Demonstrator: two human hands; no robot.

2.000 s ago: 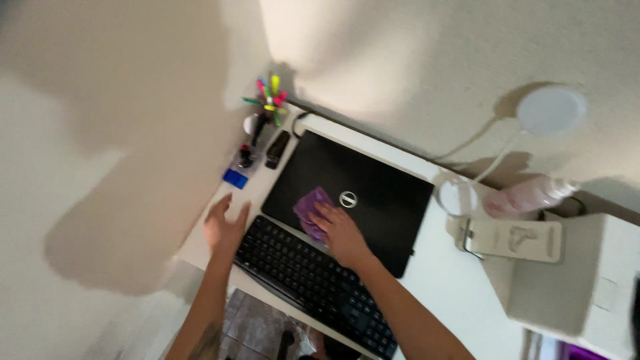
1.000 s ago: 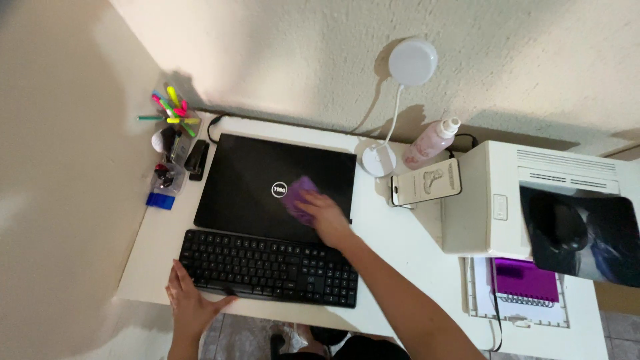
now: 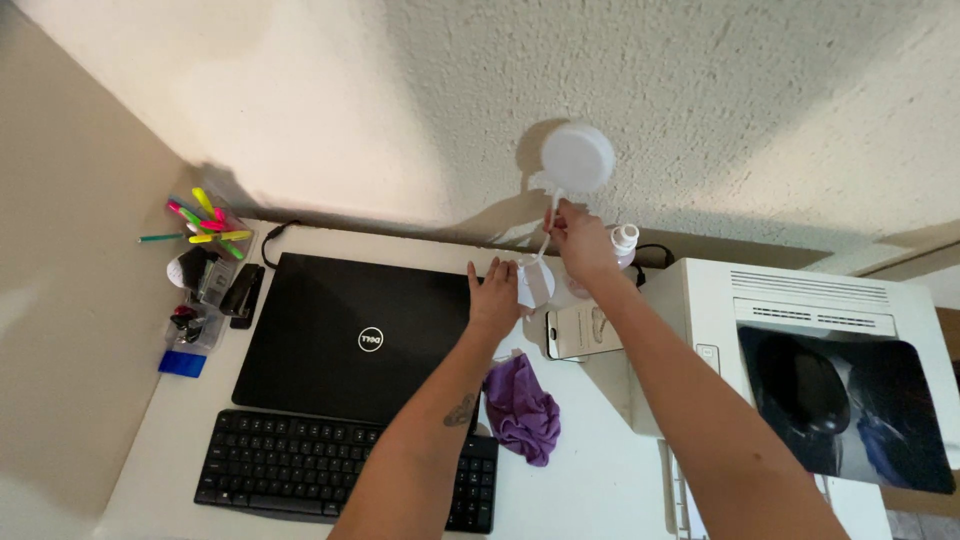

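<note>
My right hand (image 3: 581,240) grips the thin neck of a white desk lamp (image 3: 577,158), just under its round head. My left hand (image 3: 495,298) rests with spread fingers at the upper right corner of a closed black Dell laptop (image 3: 330,330), beside the round lamp base (image 3: 537,283); whether it touches the base is unclear. A crumpled purple cloth (image 3: 523,411) lies on the white desk right of the laptop. Below the laptop is a black keyboard (image 3: 292,465), partly hidden by my left forearm.
A pink bottle (image 3: 624,241) and a phone-shaped card or phone (image 3: 585,330) stand by the white printer (image 3: 802,292), which bears a mouse pad (image 3: 885,405) and a black mouse (image 3: 810,390). At left are highlighters (image 3: 214,225), a stapler (image 3: 242,292) and a blue item (image 3: 182,364).
My right hand has let go of the purple cloth, which was on the laptop lid, and now holds the lamp neck. My left hand has moved from the keyboard's edge up beside the lamp base.
</note>
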